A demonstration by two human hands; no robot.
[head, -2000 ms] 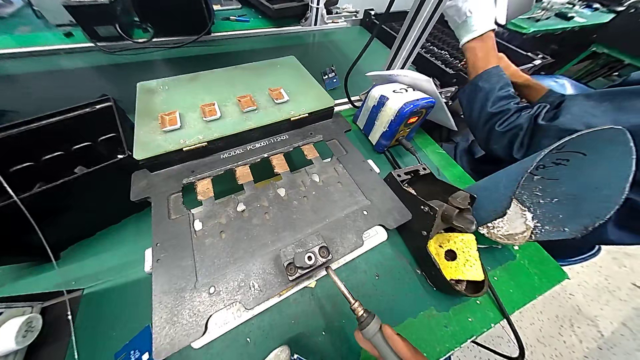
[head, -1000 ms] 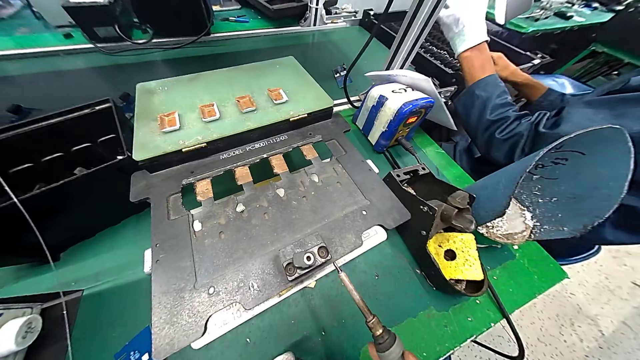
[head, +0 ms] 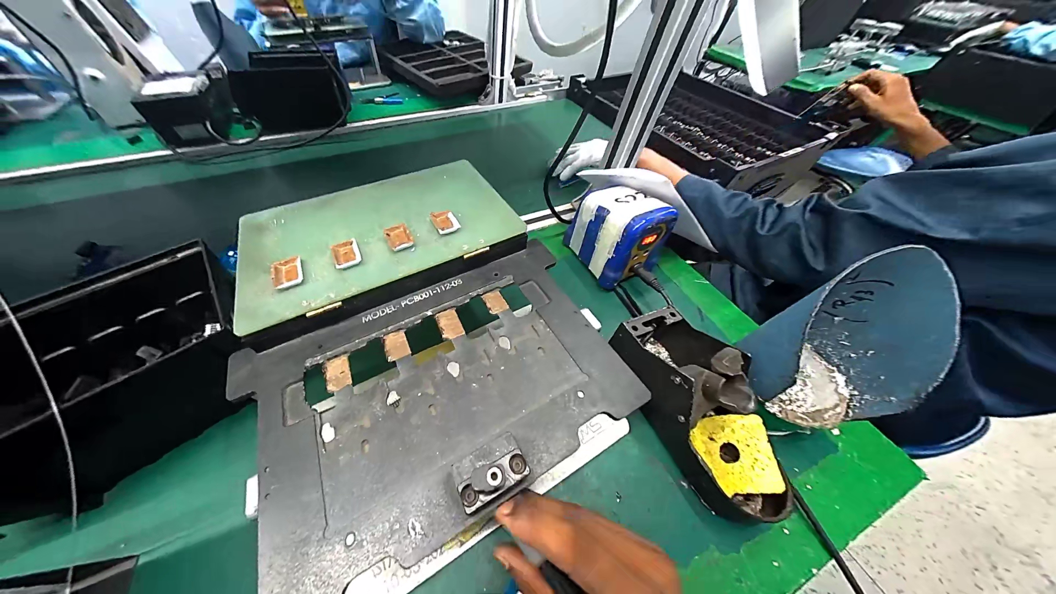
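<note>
My right hand (head: pixel 590 540) grips a dark-handled tool (head: pixel 536 557) at the front edge of a grey fixture plate (head: pixel 445 437), its fingertips beside the metal latch block (head: pixel 493 477). The tool's tip is hidden by the fingers. Behind the plate its hinged pale green lid (head: pixel 371 223) lies opened back, with several copper-coloured pads on it; more such pads sit in the plate's cutouts. To the right stand a blue and white soldering station (head: pixel 623 235) and a black iron holder (head: pixel 660 388) with a yellow sponge (head: pixel 738 455). My left hand is out of view.
A black compartment box (head: pixel 107 355) stands at the left. Beyond the station a co-worker's dark blue sleeve (head: pixel 767 231) and gloved hand (head: pixel 582 158) reach in beside a black tray (head: pixel 709 132). A blue cone-shaped guard (head: pixel 887 330) rises right of the holder. An aluminium post (head: pixel 660 74) stands behind.
My right hand has come further into view, up to the latch block; the soldering iron's metal shaft, seen earlier, no longer shows. The co-worker's gloved hand has moved down and left, beside the post.
</note>
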